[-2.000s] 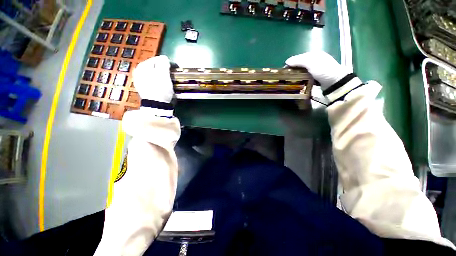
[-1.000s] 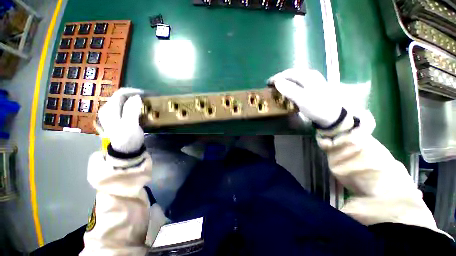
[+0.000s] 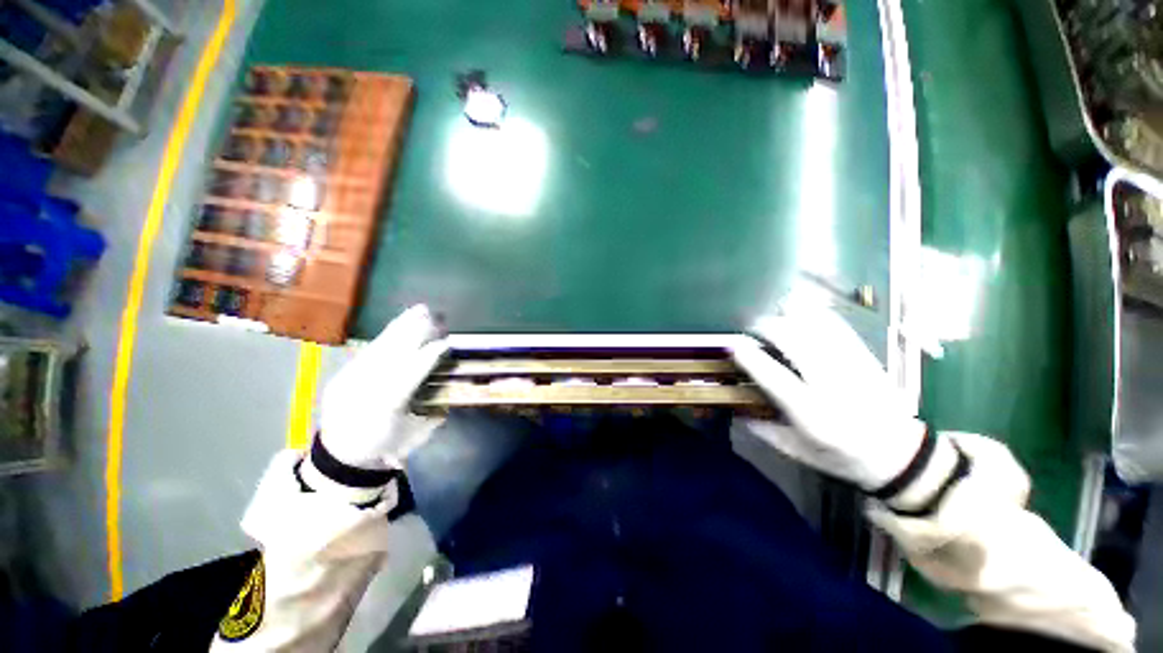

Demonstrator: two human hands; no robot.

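A long pale metal fixture (image 3: 593, 379) is held level at the bench's front edge, with a long narrow side facing up. Light spots show along a dark gap between its two bars. My left hand (image 3: 383, 389), in a white glove with a black wrist band, grips its left end. My right hand (image 3: 835, 389), gloved the same way, grips its right end. The fixture's underside is hidden. The fingers are partly blurred.
An orange-brown grid tray (image 3: 364, 191) with black inserts lies at left. Small black pieces (image 3: 481, 102) lie behind. Strip racks (image 3: 708, 45) stand at the back. A thin tool (image 3: 848, 292) lies by the pale rail (image 3: 903, 191). A metal tray (image 3: 1133, 332) is at right.
The fixture has turned from its round-stud face to a narrow side and sits nearer my body. Both hands still hold its ends. The thin tool now shows at right.
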